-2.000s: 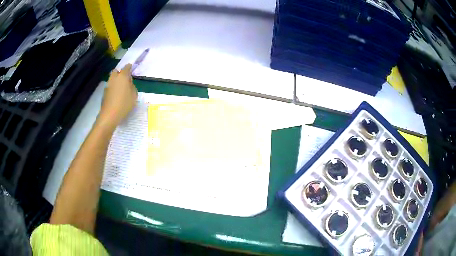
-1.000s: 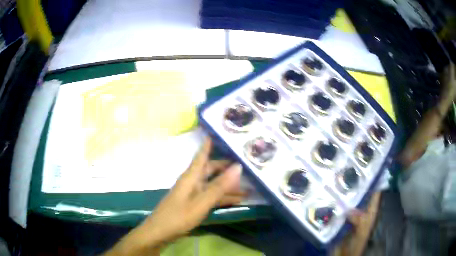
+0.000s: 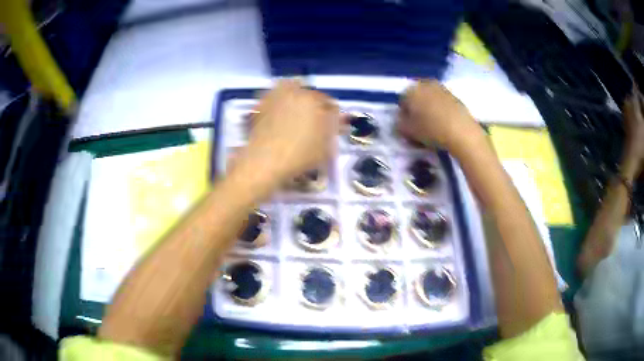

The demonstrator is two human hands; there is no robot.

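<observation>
A blue-framed white tray (image 3: 341,321) lies square in front of me on the green mat, with round smartwatches (image 3: 315,227) in its pockets. One watch (image 3: 376,227) shows some pink on its face. My left hand (image 3: 295,130) is over the back left of the tray, its fingers curled. My right hand (image 3: 432,116) is over the back right corner, also curled. Both hands are blurred and hide the pockets under them, so whether they hold anything cannot be told.
White paper and a yellow sheet (image 3: 168,187) lie to the left, partly under the tray. A dark blue stack (image 3: 360,39) stands behind on the raised white board (image 3: 183,70). More yellow paper (image 3: 533,162) lies right. Another person's arm (image 3: 611,204) is at the far right.
The tray was slanted at the right and held by its edges. It is now turned straight and lies nearer the middle. Both hands have moved from its edges to over its back row.
</observation>
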